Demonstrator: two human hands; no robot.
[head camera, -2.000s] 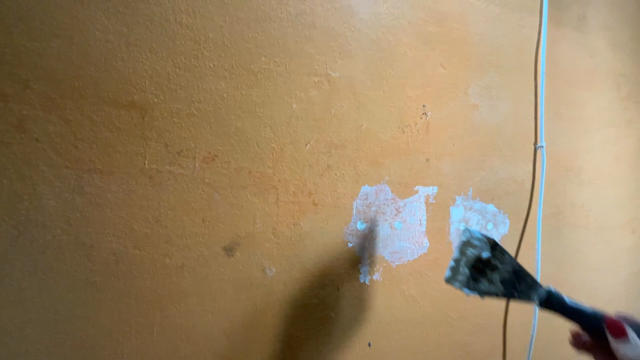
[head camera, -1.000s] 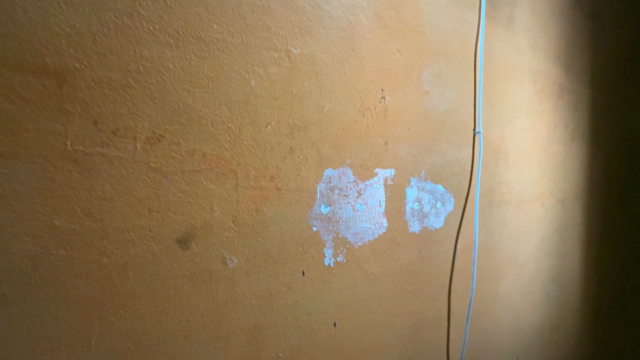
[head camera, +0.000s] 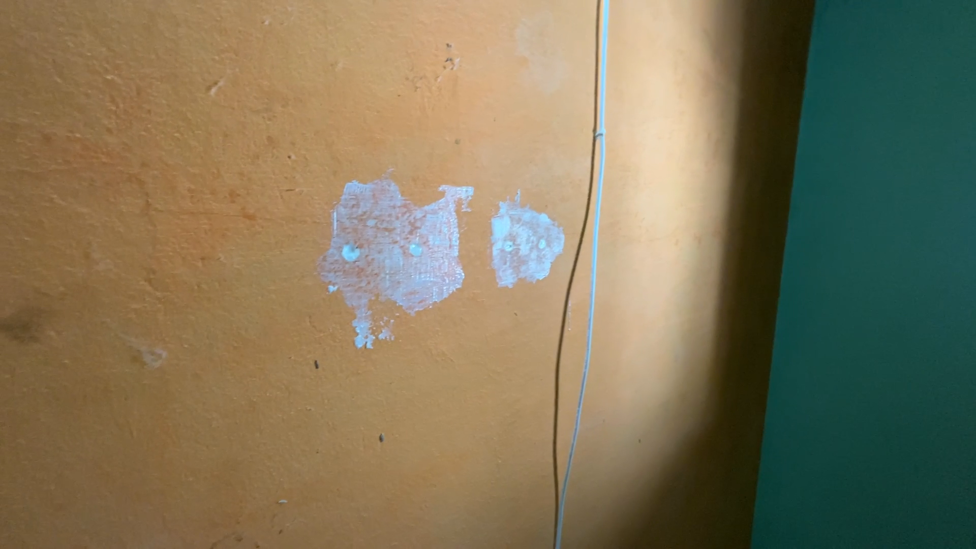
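Neither my left hand nor my right hand is in the head view now, and no tool shows. Ahead stands an orange painted wall (head camera: 191, 427) with a rough, bumpy surface. Near its middle is a large, ragged whitish patch (head camera: 389, 252), with reddish streaks and two round, pale filled spots. To the right of it, separated by a strip of orange paint, lies a smaller whitish patch (head camera: 528, 244) with two small round marks.
A thin white cable (head camera: 591, 305) hangs down the wall right of the patches, casting a dark shadow line beside it. Farther right the wall falls into shadow and meets a green surface (head camera: 877, 274). A dark smudge (head camera: 24, 324) marks the far left.
Two seconds ago a hand held a putty knife at the lower right, by the smaller patch; hand and knife have left the view. The view has shifted right, showing the green surface.
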